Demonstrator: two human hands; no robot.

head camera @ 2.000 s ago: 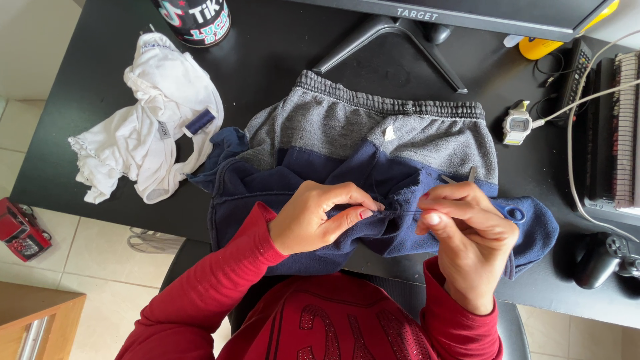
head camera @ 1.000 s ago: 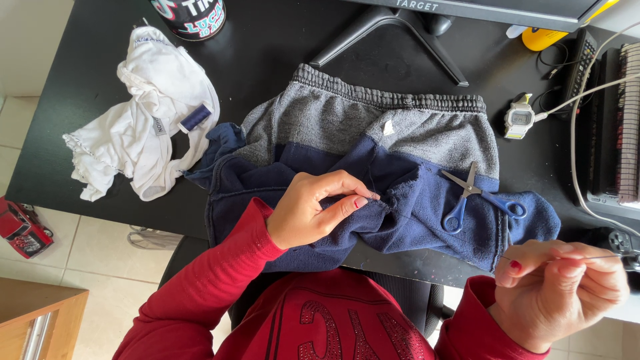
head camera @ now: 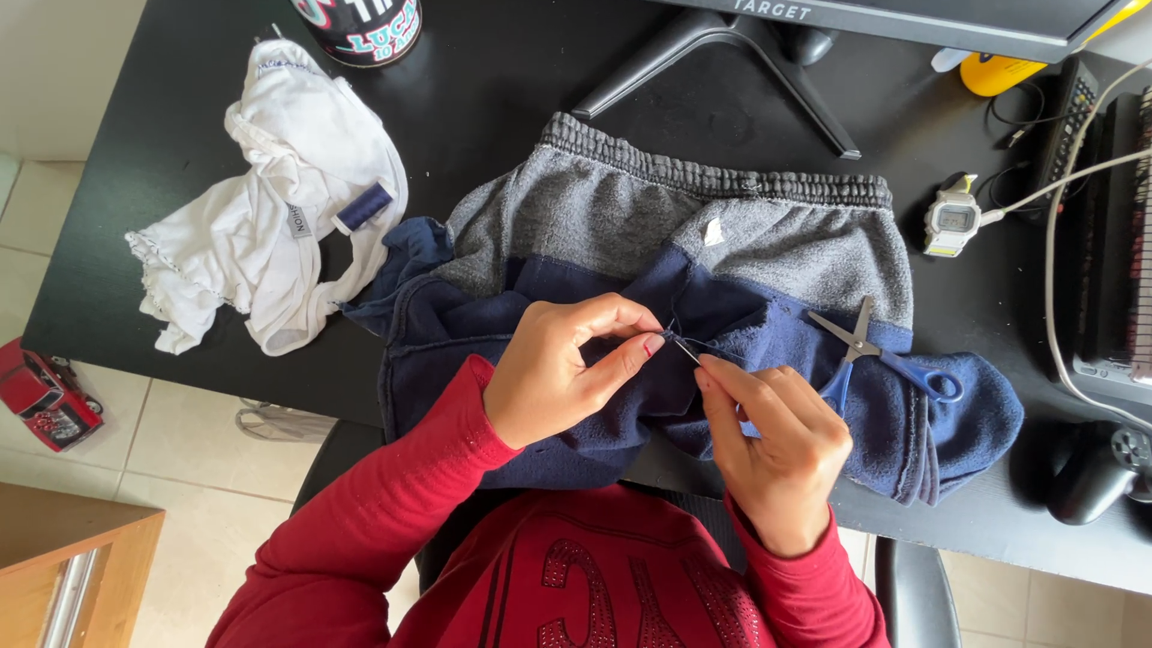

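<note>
Grey and navy fleece pants [head camera: 585,225] with an elastic waistband lie spread on the black desk. My left hand [head camera: 576,364] pinches a bit of the navy fabric between thumb and forefinger. Close on its right, my right hand [head camera: 778,441] grips a sewing needle [head camera: 688,351] between thumb and fingertips, its far end at the pinched fabric. Dark thread shows near the fingertips. Partly behind my right hand, scissors [head camera: 859,346] with blue handles rest half open on the navy cloth. A spool of navy thread [head camera: 363,208] lies on a white garment [head camera: 297,153] at the left.
A monitor stand [head camera: 720,36] is behind the pants, with a dark printed can [head camera: 360,31] to its left. On the right are a digital watch [head camera: 952,219], a white cable [head camera: 1051,270], a remote control [head camera: 1066,126] and a black game controller [head camera: 1102,472]. The desk's front edge runs beneath the pants.
My right hand was out at the far right a second ago and is back beside my left hand. The scissors, fully visible then, are partly covered by it. My left hand stays at the fabric.
</note>
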